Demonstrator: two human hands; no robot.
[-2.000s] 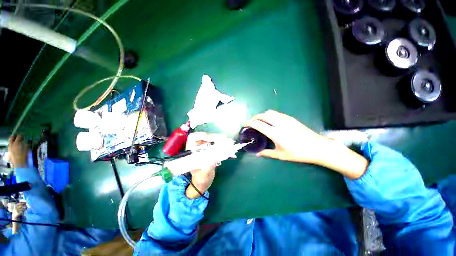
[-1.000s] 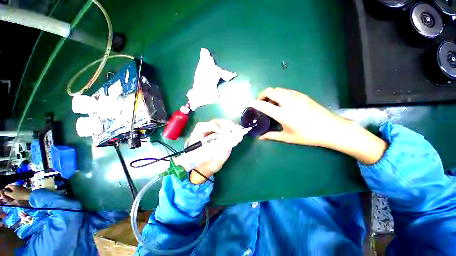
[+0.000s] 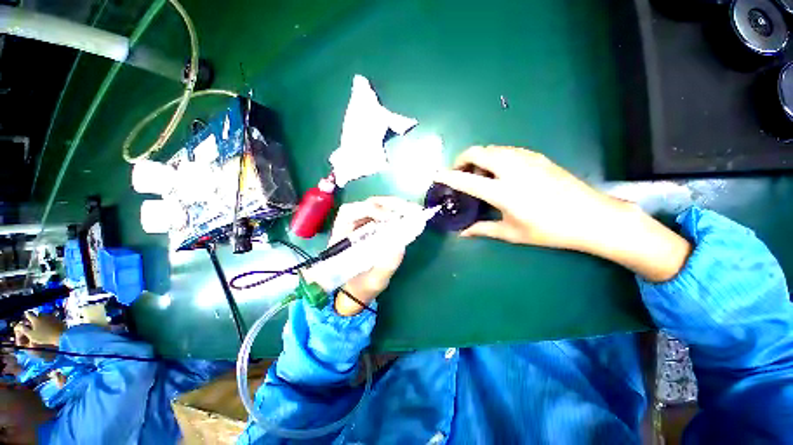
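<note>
My left hand point(image 3: 369, 248) holds the white dispensing syringe point(image 3: 346, 261), with a green cap point(image 3: 313, 292) at its rear and a clear air hose point(image 3: 246, 365) running down from it. A thin black lead point(image 3: 261, 276) loops beside the syringe. The pale tip is at the face of the round black part point(image 3: 454, 208); whether it touches I cannot tell. My right hand point(image 3: 522, 198) grips this part from the right, fingers above and thumb below. The red glue bottle point(image 3: 312, 211) lies left of my left hand, its nozzle end by the white cloth or paper point(image 3: 363, 130).
The black parts tray point(image 3: 713, 130) with round parts is at the upper right. A boxy unit in shiny wrap point(image 3: 261, 187) with white jars point(image 3: 155, 176) stands at the left, a yellowish hose point(image 3: 193, 52) behind it. Another person's blue sleeve point(image 3: 104, 365) shows at the lower left.
The view has shifted, so the tray sits further right and higher. The syringe has turned in my left hand, showing the black lead more. My right hand still holds the part at the tip.
</note>
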